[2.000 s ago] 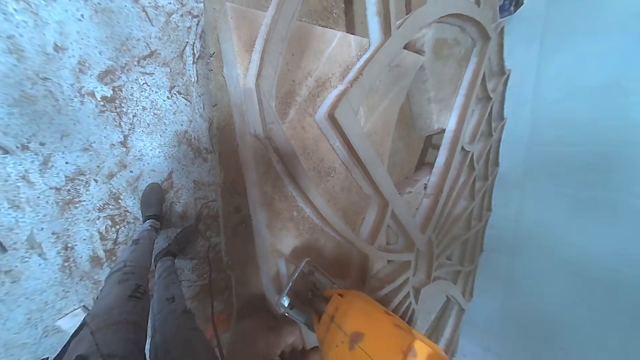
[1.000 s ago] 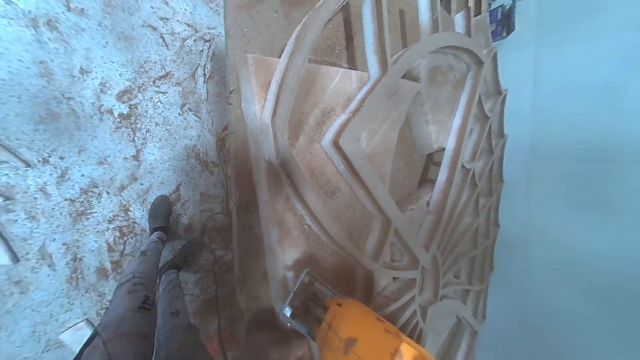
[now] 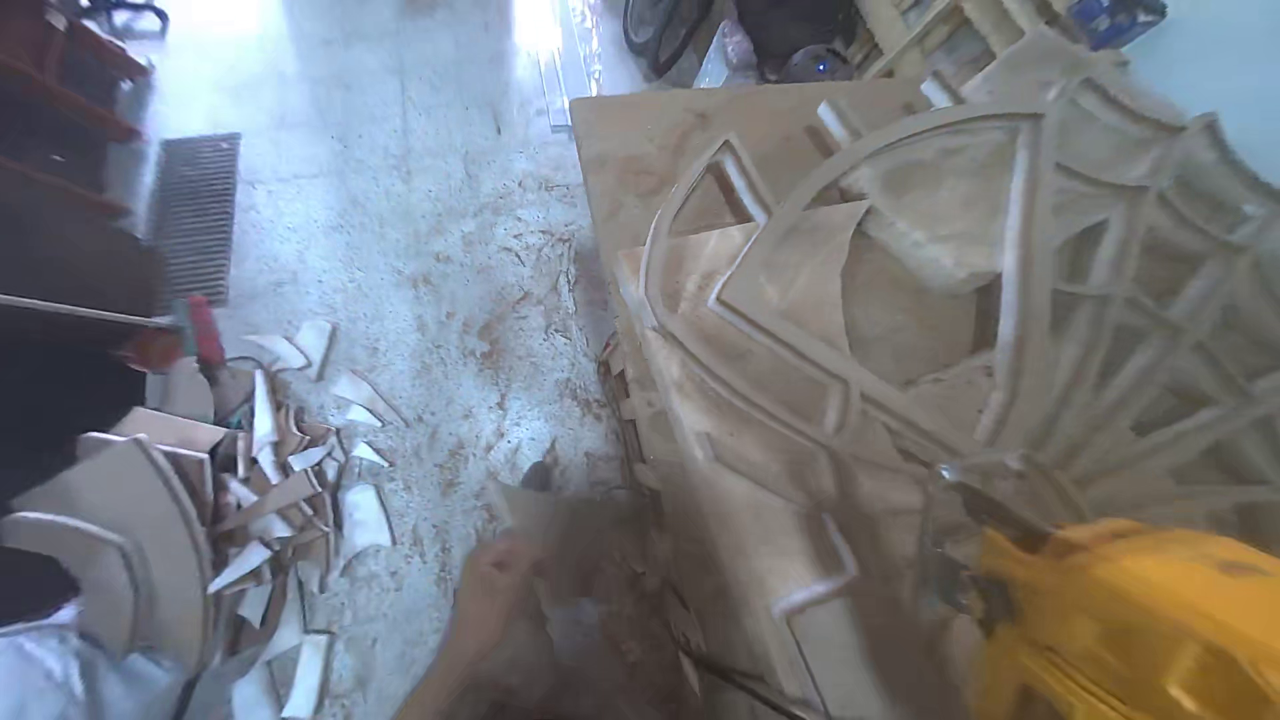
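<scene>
My left hand (image 3: 497, 580) is out over the floor, left of the board, its fingers closed around what looks like a thin pale offcut (image 3: 522, 505); motion blur hides its outline. At the lower right is a yellow jigsaw (image 3: 1130, 610), its metal shoe turned toward the board. My right hand is mostly hidden by the tool, which moves as a held one does. Beneath lies a large brown sheet, likely MDF (image 3: 640, 150), bearing a carved or cut panel (image 3: 900, 410) of curved ribs and web-like openings. A loose angled strip (image 3: 845, 560) lies near the jigsaw.
Many curved and pointed offcuts (image 3: 290, 480) are heaped on the floor at left, beside larger curved panels (image 3: 130, 540). A floor grate (image 3: 200, 215) lies farther off. Dark cable (image 3: 740, 680) runs along the board's near edge. Bags and a blue box (image 3: 1115, 20) are beyond the far end.
The view has swung left and up. The jigsaw has moved over the board toward the ribbed panel. My left hand now shows over the floor, away from the tool.
</scene>
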